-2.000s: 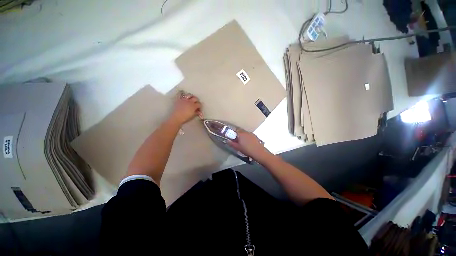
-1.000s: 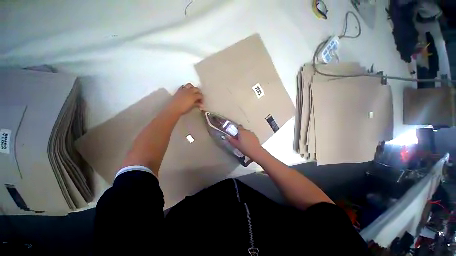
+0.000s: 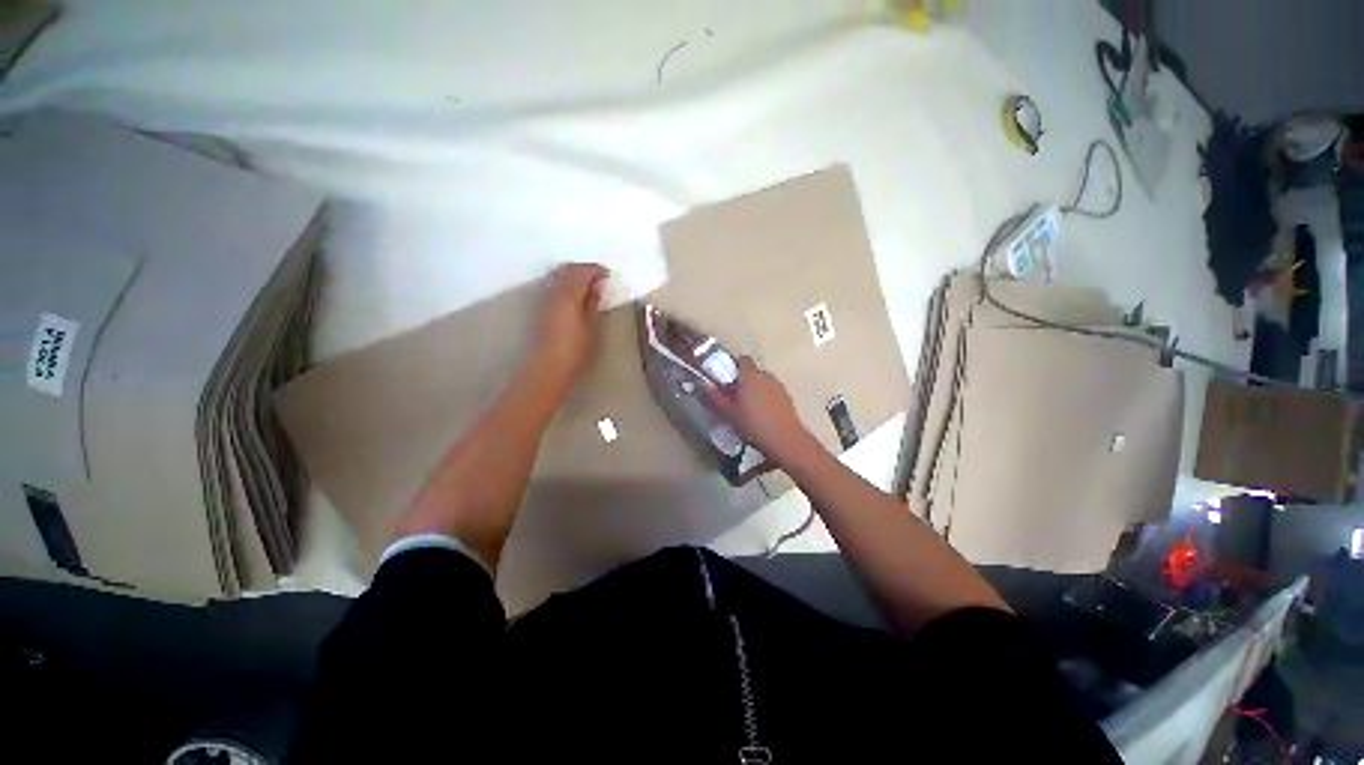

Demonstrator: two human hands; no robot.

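Observation:
Joined beige fabric panels (image 3: 449,359) lie flat on the white cloth in front of me, with a notch at the upper edge. My right hand (image 3: 756,407) is closed around the handle of an electric iron (image 3: 700,392). The iron rests on the panels at the seam area, its tip close to the notch. My left hand (image 3: 576,311) is at the upper panel edge left of the iron tip, thumb and fingers pinching the edge. A white label (image 3: 818,323), a dark label (image 3: 847,422) and a small tag (image 3: 606,429) show on the panels.
A thick labelled beige stack (image 3: 150,344) stands at the left. Another beige stack (image 3: 1047,419) lies at the right, with a grey cable and white power strip (image 3: 1026,247) beyond it. A small yellow-black roll (image 3: 1023,123) lies farther back. The table's near edge borders a dark area.
The view has shifted, so the table things appear lower and farther right. The iron's tip now points more steeply up toward the notch, and my left fingers have moved along to the edge.

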